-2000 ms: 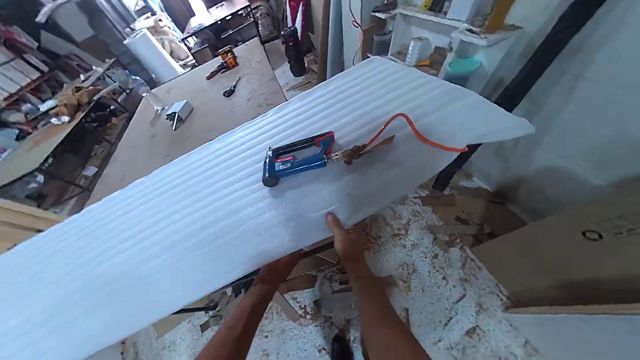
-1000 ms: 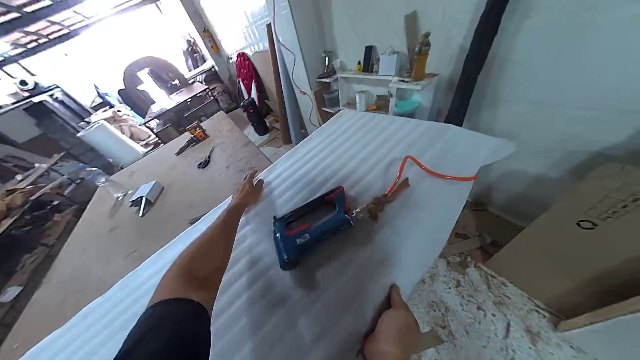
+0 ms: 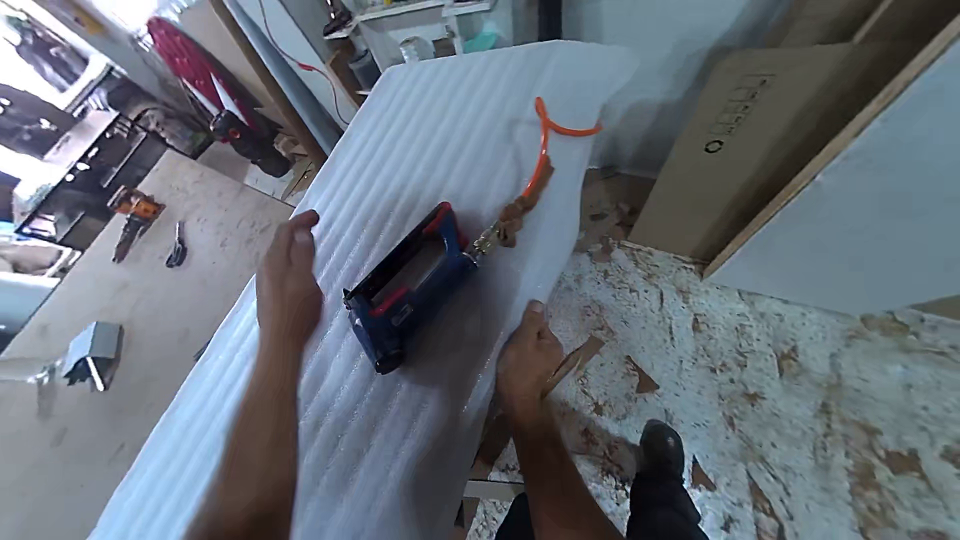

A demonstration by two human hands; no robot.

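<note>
White ribbed foam sheeting (image 3: 450,135) covers a long panel-like piece on the table. My left hand (image 3: 289,277) lies at its far-left edge, fingers pointing away; whether it grips the edge cannot be told. My right hand (image 3: 529,360) holds the near right edge of the sheeting, thumb on top. Between my hands a blue and black pneumatic stapler (image 3: 412,289) lies on its side on the foam. A brass fitting (image 3: 484,241) with brown tape (image 3: 511,217) joins it to an orange air hose (image 3: 541,142), which curves to the right edge.
On the wooden table (image 3: 217,225) lie an orange and black tool (image 3: 135,214), scissors-like dark tool (image 3: 177,246) and a grey metal box (image 3: 94,349). Large cardboard (image 3: 720,150) and a white panel (image 3: 862,202) lean at the right. Scraps litter the floor (image 3: 735,390); a shelf (image 3: 405,11) stands behind.
My left hand, near the underside of the right edge two seconds ago, is now at the opposite edge. My right hand stays at the near edge. The view has turned and moved closer.
</note>
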